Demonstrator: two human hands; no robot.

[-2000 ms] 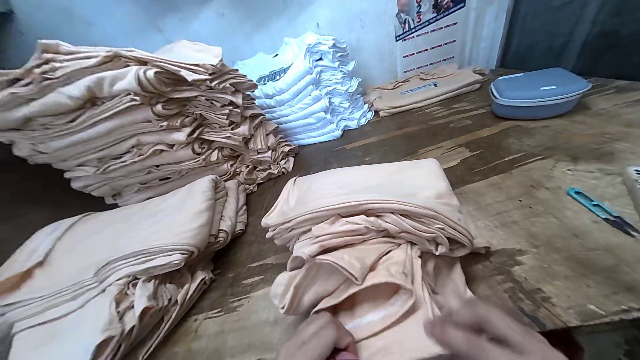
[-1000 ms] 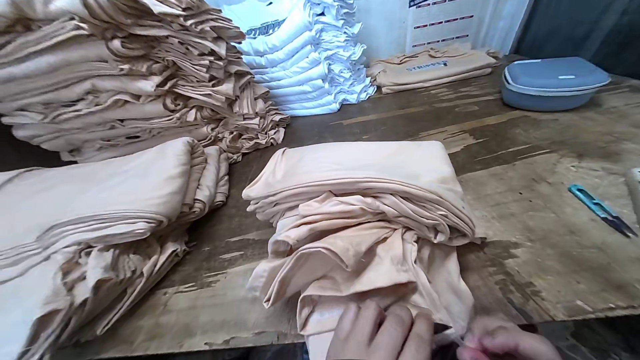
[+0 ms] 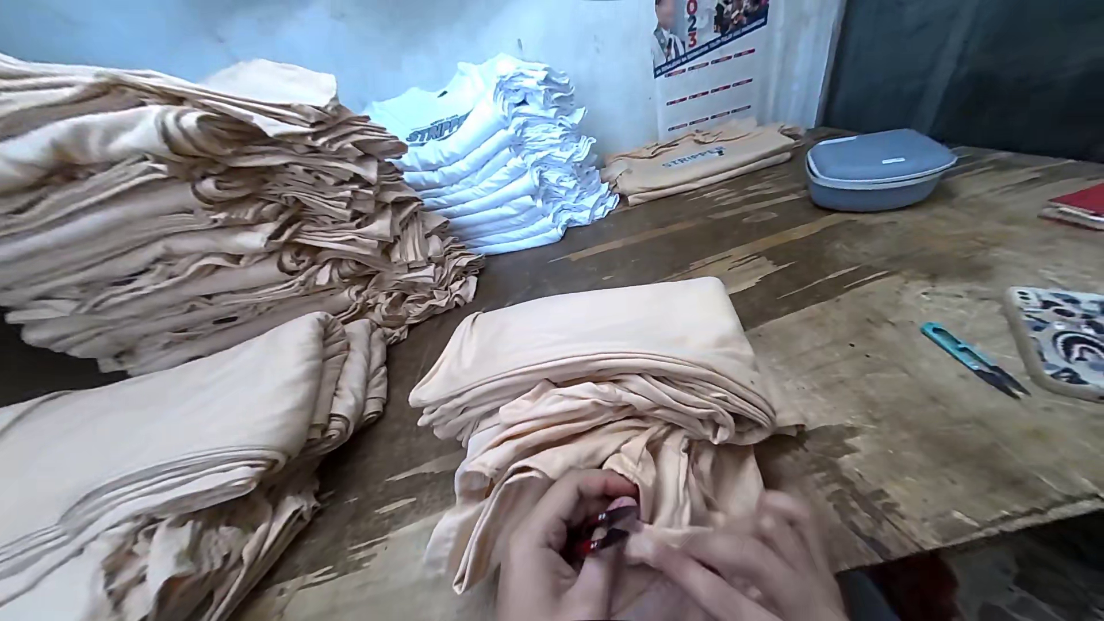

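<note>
Low in the view my left hand [image 3: 552, 552] is closed around a small dark red tool with dark blades [image 3: 611, 528], which looks like thread snips; blur hides its details. Close against it, my blurred right hand [image 3: 742, 561] pinches a bit of peach cloth between its fingertips. Both hands are at the loose, bunched front end of a folded stack of peach garments [image 3: 595, 336], which lies on the wooden table. Another folded peach stack [image 3: 181, 431] lies to the left, its loose ends hanging toward me.
A tall pile of peach garments [image 3: 172, 224] and a pile of white printed shirts [image 3: 509, 164] stand behind. Further right are a folded printed garment [image 3: 707, 159], a blue-gray lidded container [image 3: 880, 168], teal thread snips [image 3: 970, 355], a patterned phone case [image 3: 1065, 341] and the table's front edge [image 3: 975, 535].
The loose cloth at the front of the middle stack has been shifted and bunched. My two hands, apart two seconds ago, are now close together at it.
</note>
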